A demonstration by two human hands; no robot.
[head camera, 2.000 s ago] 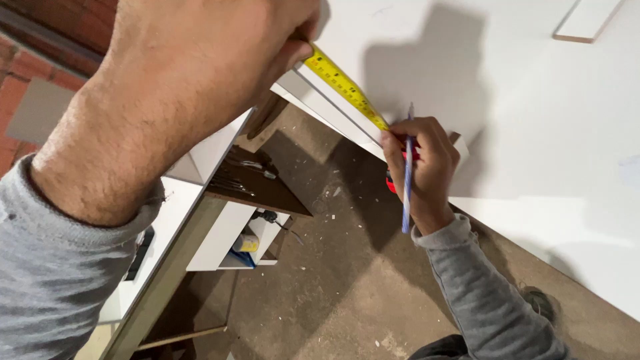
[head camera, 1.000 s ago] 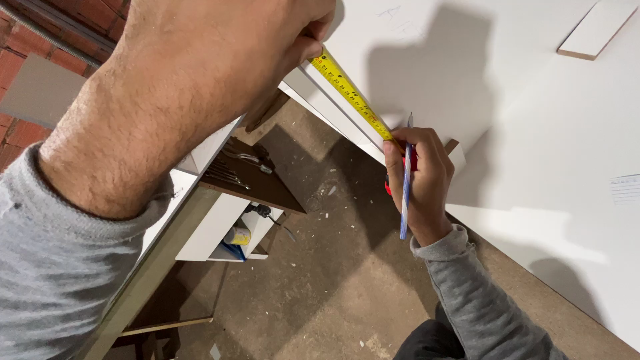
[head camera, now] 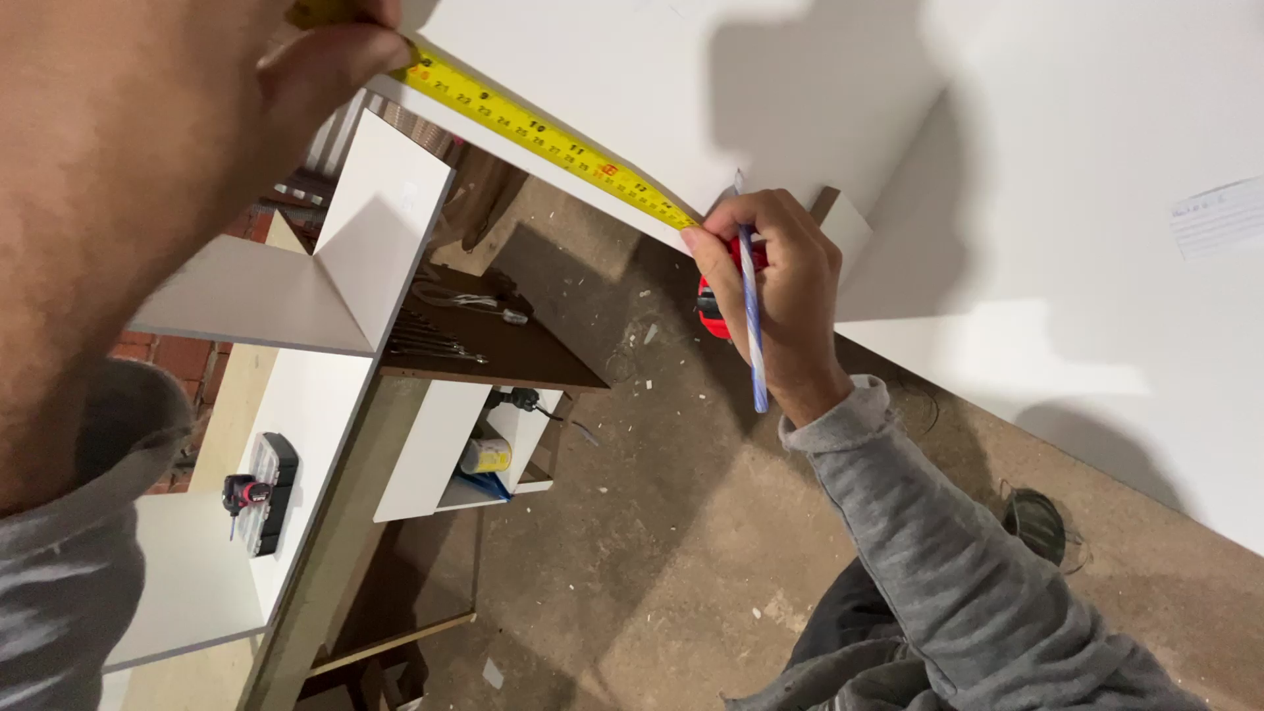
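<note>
A yellow tape measure blade (head camera: 553, 143) runs along the edge of a white panel (head camera: 592, 59). At the upper left, my left hand (head camera: 188, 178) pinches the blade between thumb and fingers. My right hand (head camera: 780, 286) grips the blade near its red case (head camera: 716, 306), which shows partly behind the fingers. A blue-and-white striped pen (head camera: 753, 326) is also held in my right hand, its tip pointing up over the panel. Beside that hand, a small white piece with a brown edge (head camera: 844, 232) stands against the panel.
At left, a white cabinet (head camera: 316, 405) holds a drill (head camera: 242, 494) beside a black-edged case (head camera: 275, 494). A brown shelf (head camera: 494, 341) carries several bits or tools, above a white box unit (head camera: 425, 454). A paper with writing (head camera: 1220, 217) lies at right. Debris dots the concrete floor (head camera: 632, 513).
The view has shifted closer to the panel edge, and more of the cabinet at left shows. Both hands keep hold of the tape, and the pen stays in my right hand.
</note>
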